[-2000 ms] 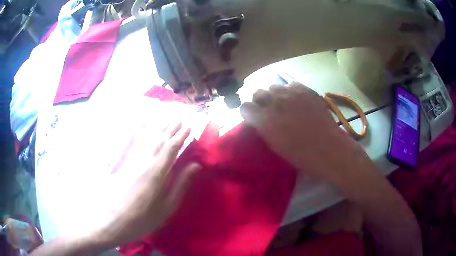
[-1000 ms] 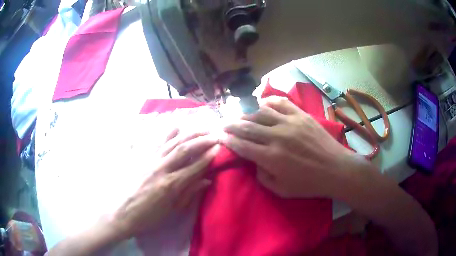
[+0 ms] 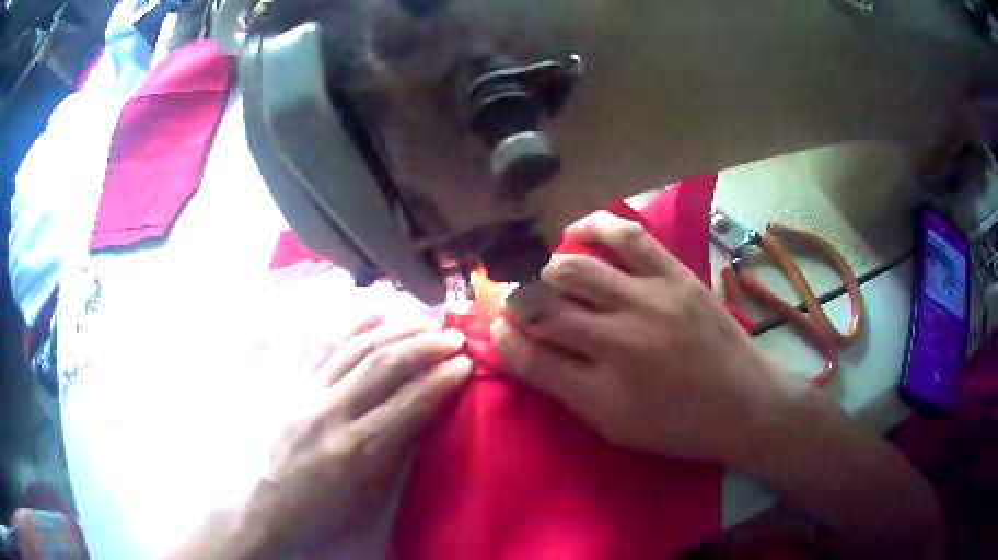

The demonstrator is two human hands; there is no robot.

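Note:
A red garment panel (image 3: pixel 558 470) lies on the machine table and hangs toward my lap, with more of it showing behind my right hand. My left hand (image 3: pixel 367 405) pinches the red cloth at a small fold just in front of the presser foot (image 3: pixel 457 287). My right hand (image 3: pixel 629 328) has its fingertips on the same cloth, right of the foot, its thumb side close to my left fingertips. Pale cloth under my left hand is washed out by glare. The needle tip cannot be made out.
The sewing machine head (image 3: pixel 482 120) stands over the work. Orange-handled scissors (image 3: pixel 804 290) lie right of my right hand, with a lit phone (image 3: pixel 939 312) beyond. A folded red piece (image 3: pixel 164 148) lies upper left. A bottle (image 3: pixel 49 534) is lower left, and pale blue cloth (image 3: pixel 55 197) lies beyond the table edge.
The red cloth has been turned and spread rightward behind my right hand, uncovering the scissors. My left hand has moved in from lying spread to pinching the cloth at the foot. The view has shifted.

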